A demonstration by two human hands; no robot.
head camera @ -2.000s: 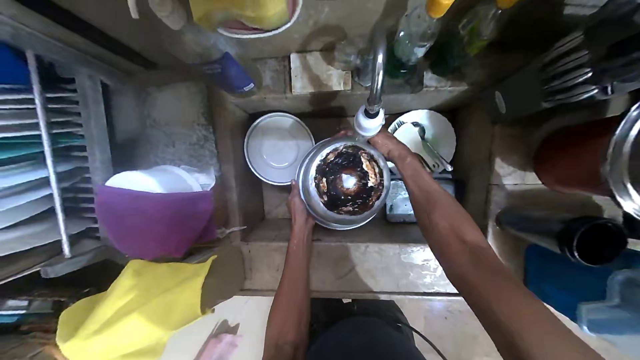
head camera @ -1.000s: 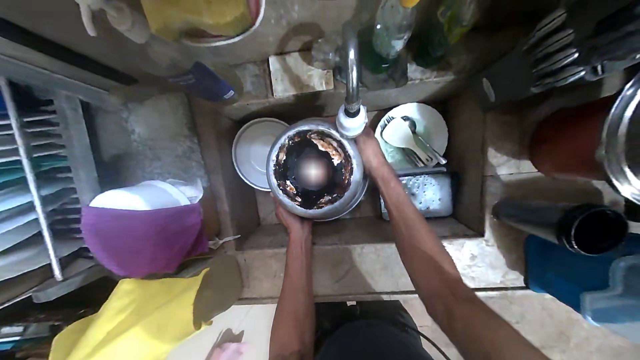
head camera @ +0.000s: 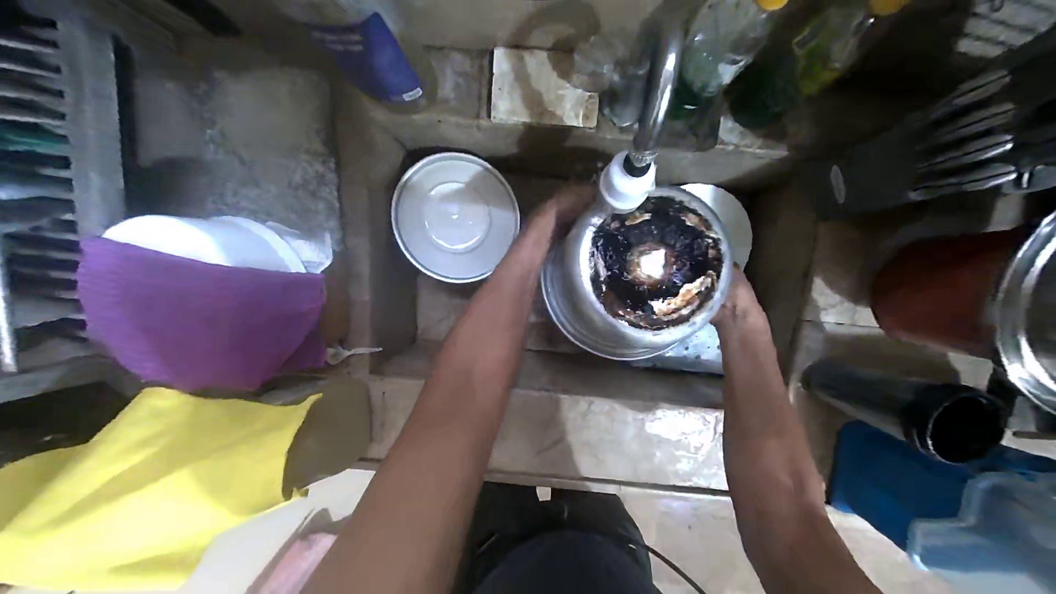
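Observation:
A rounded metal pot with a blackened, scorched bottom is held over the sink, under the white tip of the faucet. My left hand grips its upper left rim, fingers partly hidden. On its lower right side is my right hand, its fingers partly behind the pot. A white bowl with a dark rim rests in the sink to the left. Behind the pot, a white plate and a speckled tray show only in part.
Left of the sink are a purple cloth over white dishes, a yellow cloth and a dish rack. Bottles stand behind the faucet. On the right are a black cylindrical container, a red-brown pot and blue plastic ware.
The pot has moved right, now covering much of the plate and tray. My left hand has gone from its lower left to its upper left, my right hand from its upper right to its lower right.

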